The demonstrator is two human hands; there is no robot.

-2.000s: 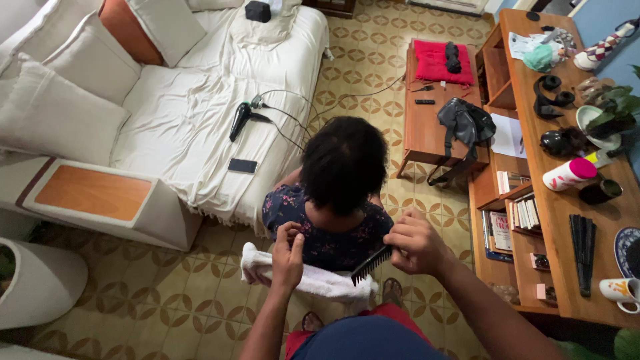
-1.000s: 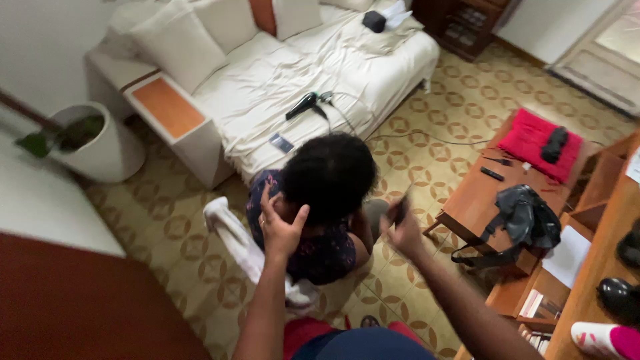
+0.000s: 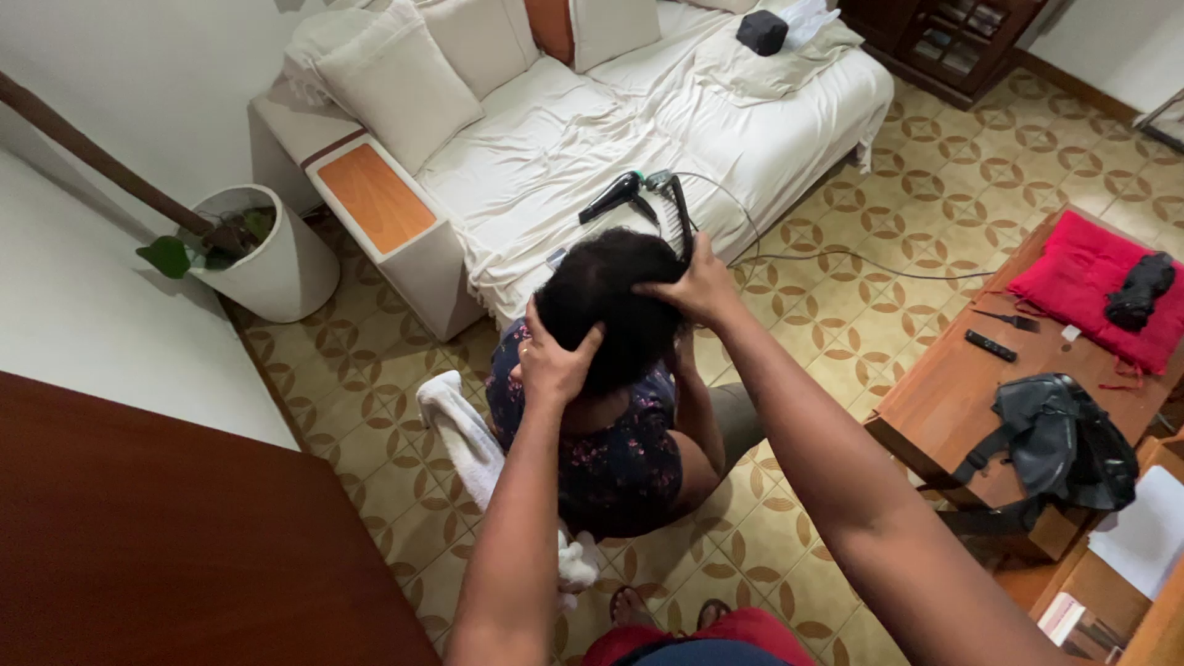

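Observation:
A seated person with short black hair (image 3: 606,305) and a dark floral top (image 3: 615,462) sits just in front of me, back toward me. My left hand (image 3: 555,361) rests on the left side of the head, thumb and fingers spread, a ring on one finger. On the right side, my right hand (image 3: 698,287) holds a black wide-toothed comb (image 3: 683,217) upright, with its thumb pressed on the hair. A white towel (image 3: 462,435) hangs at the person's left side. Beyond the head, a black hair dryer (image 3: 613,195) lies on the sofa.
A sofa with a white cover (image 3: 546,129) stands ahead, with a cord running across the tiled floor to the right. A potted plant (image 3: 287,268) is at left. On the right, a wooden table (image 3: 934,407) bears a red cushion (image 3: 1064,268), a remote control (image 3: 991,346) and a black bag (image 3: 1064,444).
My hands have come onto the person's head from both sides; two seconds ago they were behind it, with the comb in my right hand. The view has swung considerably.

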